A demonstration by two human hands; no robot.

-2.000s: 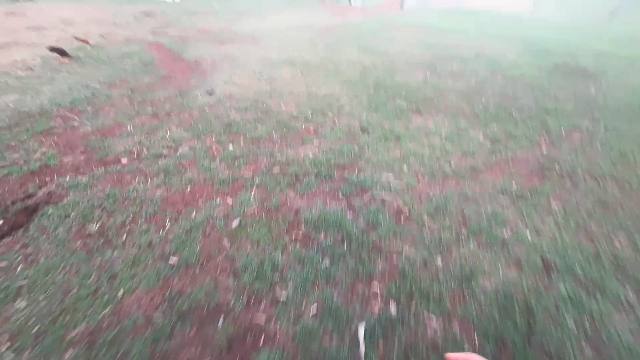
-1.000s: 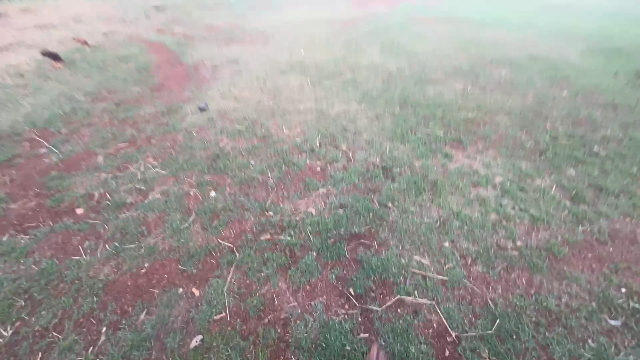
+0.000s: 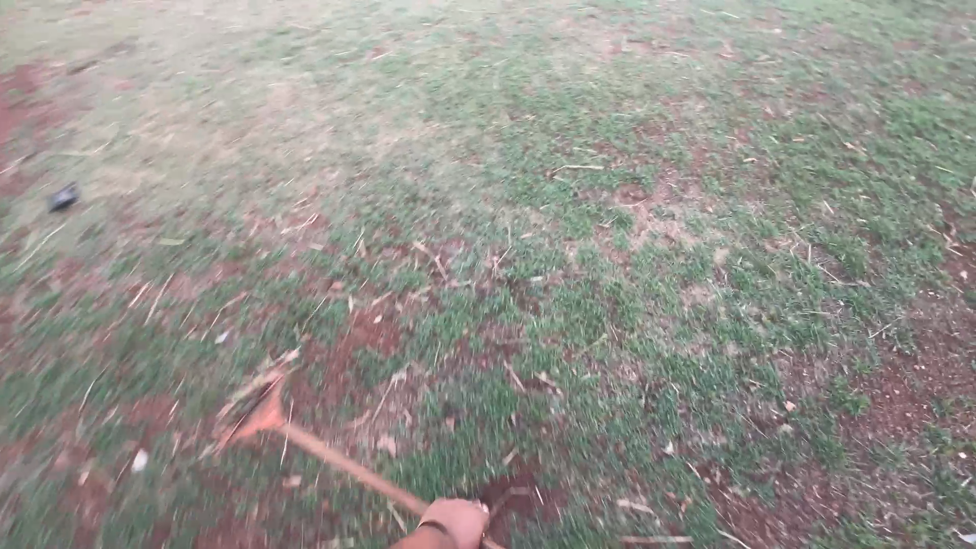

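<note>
My left hand [image 3: 457,520], with a dark band at its wrist, is closed around the wooden handle of a rake [image 3: 358,467] at the bottom centre. The handle slants up and left to an orange, fan-shaped head [image 3: 261,418] low over or on the grass. Dry stalks or leaves lie along the outer edge of the head, which is blurred. Beyond my left hand, the handle's end runs out of the frame. My right hand is not in view.
Patchy grass [image 3: 610,305] with bare reddish soil [image 3: 915,366] and scattered dry stalks spreads all around. A small dark object [image 3: 64,197] lies at the left, and a small white scrap [image 3: 139,460] lies at the lower left.
The rake and my left hand on its handle have come into view at the bottom. The view has shifted downward over the grass.
</note>
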